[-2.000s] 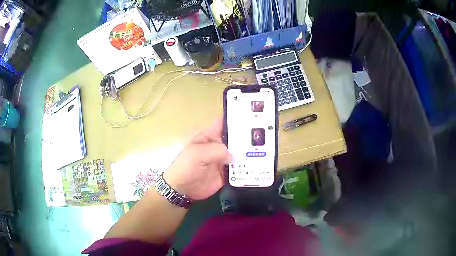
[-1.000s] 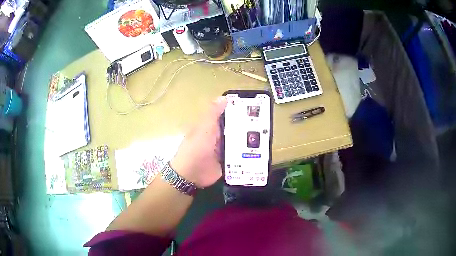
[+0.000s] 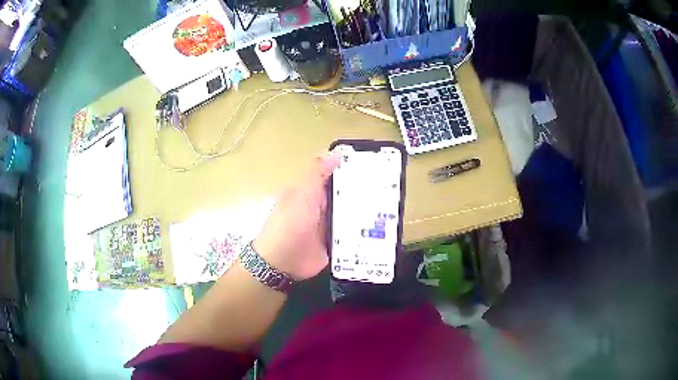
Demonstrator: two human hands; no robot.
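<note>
My left hand [image 3: 301, 223], bare with a metal watch at the wrist, comes in from the lower left and holds a smartphone [image 3: 366, 215]. The phone has a black edge and a bright white screen facing up, with small purple patches near its lower right. It is held upright in view, over the front part of the desk [image 3: 275, 159]. The thumb lies at the phone's upper left edge. The fingers behind the phone are hidden. My right hand is not in view.
A calculator [image 3: 431, 111] and small dark snips or a knife [image 3: 454, 170] lie right of the phone. A cable [image 3: 223, 148] loops left. A clipboard [image 3: 104, 174] lies far left. A calendar [image 3: 182, 44] and blue organizer [image 3: 405, 56] stand behind. A floral sheet [image 3: 219, 241] lies at the front.
The phone's screen content has changed. My left thumb has moved from the phone's lower left to its upper left edge. The desk has shifted slightly in view.
</note>
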